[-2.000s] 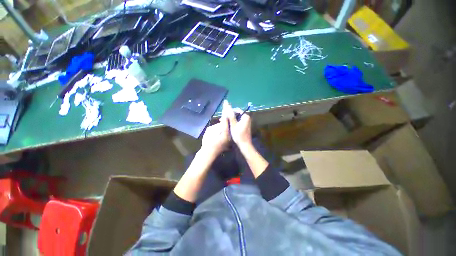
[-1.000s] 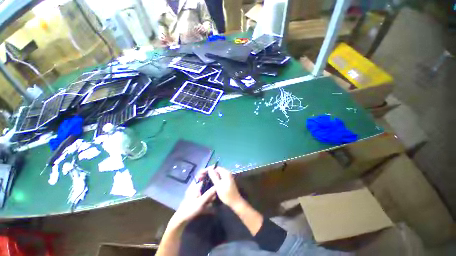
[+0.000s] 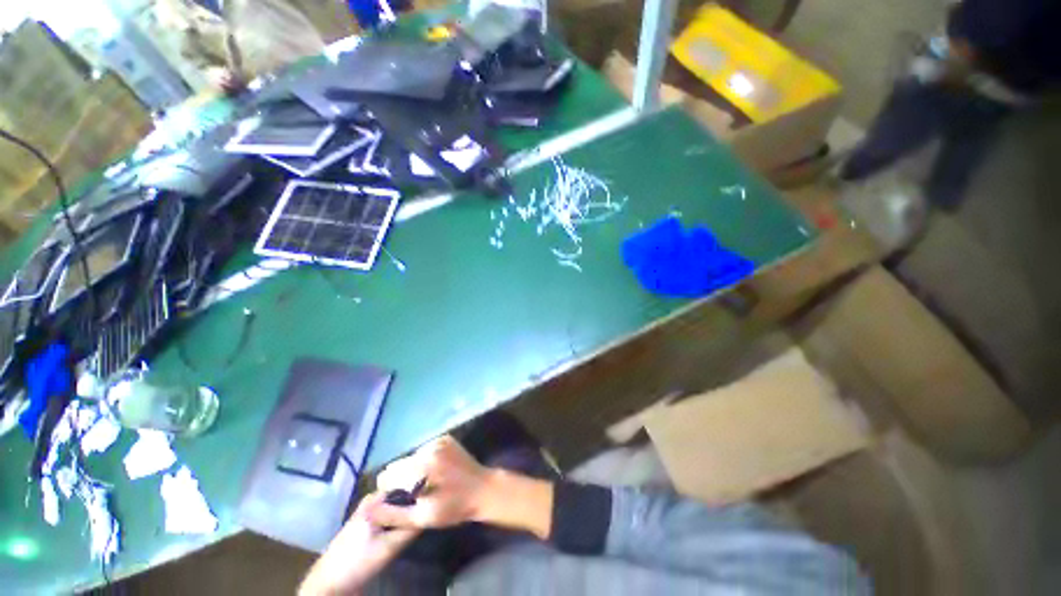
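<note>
A solar panel (image 3: 273,495) lies back side up at the front edge of the green bench, its raised black square showing two light dots. A thin black cable runs from it towards my hands. My left hand (image 3: 355,547) and my right hand (image 3: 448,483) meet just right of the panel, over the bench edge. Both are closed around a small dark bundle of the cable (image 3: 405,495); the fingers hide most of it.
A heap of panels (image 3: 384,76) covers the far side, with one gridded panel (image 3: 328,225) before it. White strands (image 3: 570,198) and a blue cloth (image 3: 684,256) lie right. A clear bottle (image 3: 157,408) and white scraps (image 3: 186,501) lie left. An open carton (image 3: 756,431) stands below. A person (image 3: 966,93) is upper right.
The view has swung to the right, so the bench items sit further left. A person has come into view at the upper right. My hands stay together at the cable beside the panel.
</note>
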